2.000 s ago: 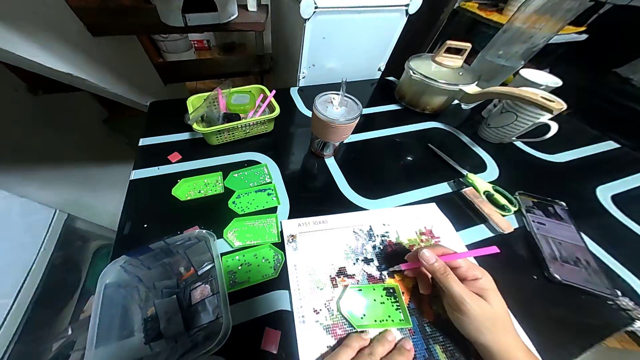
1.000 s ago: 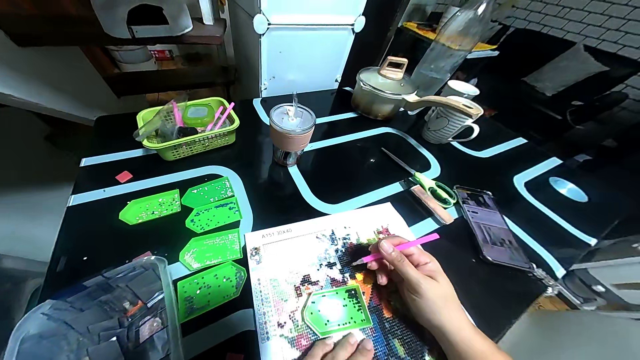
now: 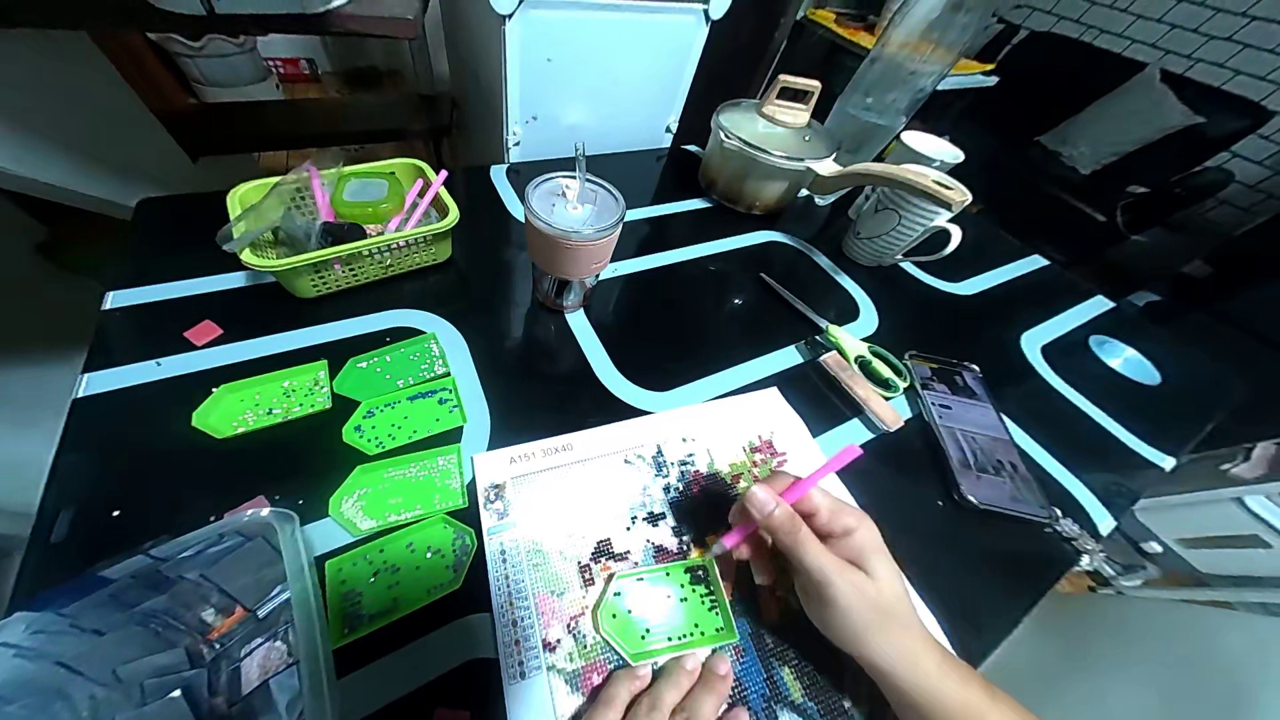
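Note:
A diamond painting canvas [image 3: 570, 480] lies on the black table, partly covered with small coloured drills. My right hand [image 3: 810, 560] holds a pink drill pen [image 3: 790, 495] between thumb and fingers, its tip just above the canvas at the upper right corner of a green drill tray [image 3: 665, 610]. That tray rests on the canvas with dark drills scattered in it. My left hand [image 3: 665, 690] lies at the tray's lower edge, fingertips touching or very near it; the rest of the hand is out of frame.
Several green trays [image 3: 400, 490] with drills lie left of the canvas, beside a clear plastic box [image 3: 300, 600] of packets. Behind stand a green basket [image 3: 350, 265], a lidded tumbler [image 3: 572, 240], a saucepan [image 3: 760, 160] and a striped mug [image 3: 890, 230]. Scissors [image 3: 850, 345] and a phone [image 3: 975, 430] lie right.
The pen tip, to the left of the dark patch's lower part above the tray before, is now close to the tray's upper right corner. The view has shifted.

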